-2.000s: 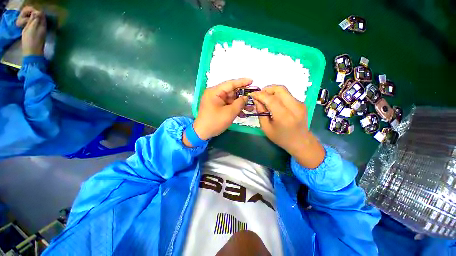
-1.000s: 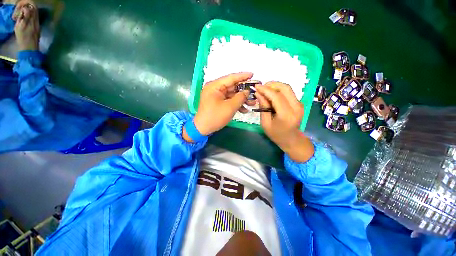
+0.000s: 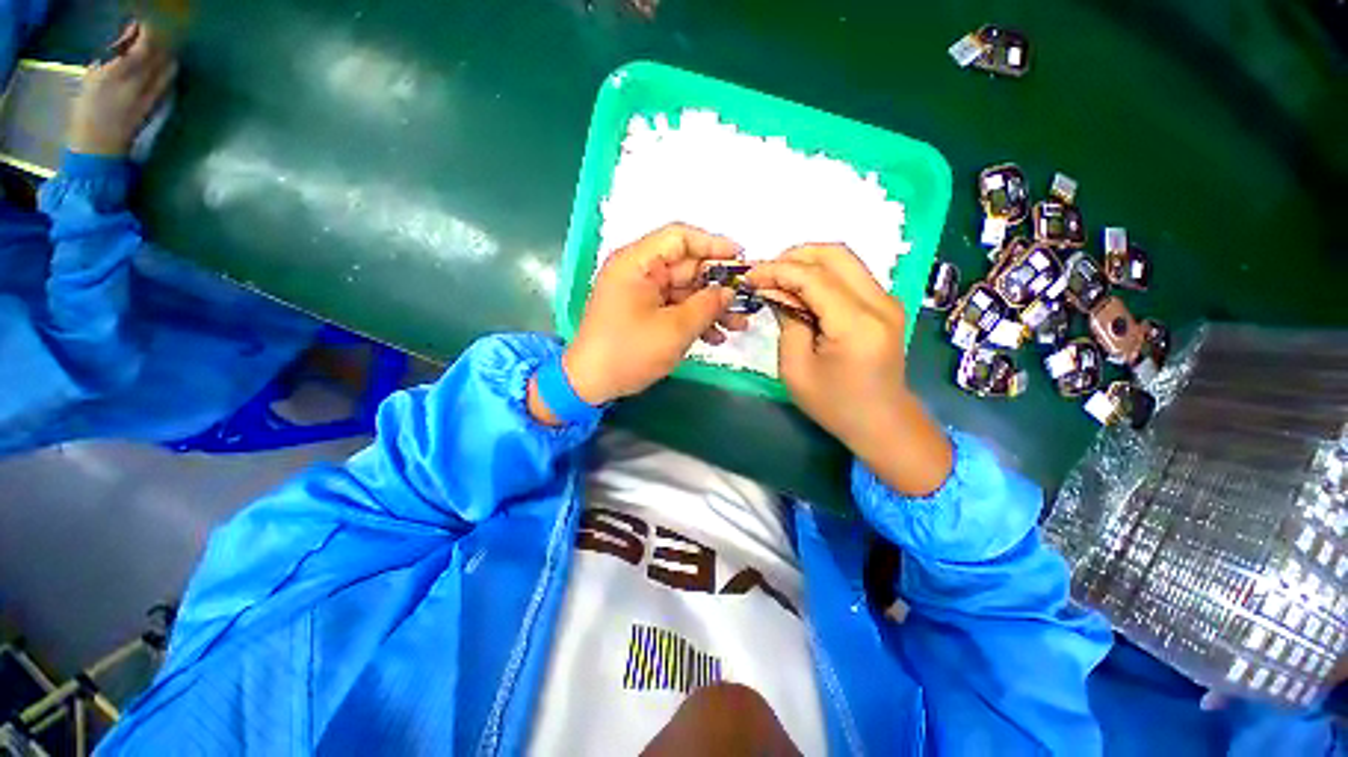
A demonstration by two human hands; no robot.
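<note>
My left hand point(image 3: 646, 314) holds a small dark module point(image 3: 724, 277) between thumb and fingers over the near part of the green tray point(image 3: 928, 222). My right hand point(image 3: 840, 328) grips a slim dark stick, likely tweezers point(image 3: 788, 308), with its tip end at the module. Both hands meet at the module, and the fingers hide most of it. A heap of small white pieces point(image 3: 739, 185) fills the tray behind the hands. A blue band point(image 3: 563, 391) is around my left wrist.
A loose cluster of modules point(image 3: 1023, 275) lies right of the tray, with a copper-brown part point(image 3: 1116, 330) among them. One module point(image 3: 1002, 51) lies farther off. Clear blister trays point(image 3: 1242, 518) stand at the far right. At the far left, another person's hand point(image 3: 121, 92) is beside a pale plate point(image 3: 42, 116).
The dark stick has turned from nearly level to slanting in my right hand. The module has tilted slightly in my left hand. The other person's hand at the left has shifted right.
</note>
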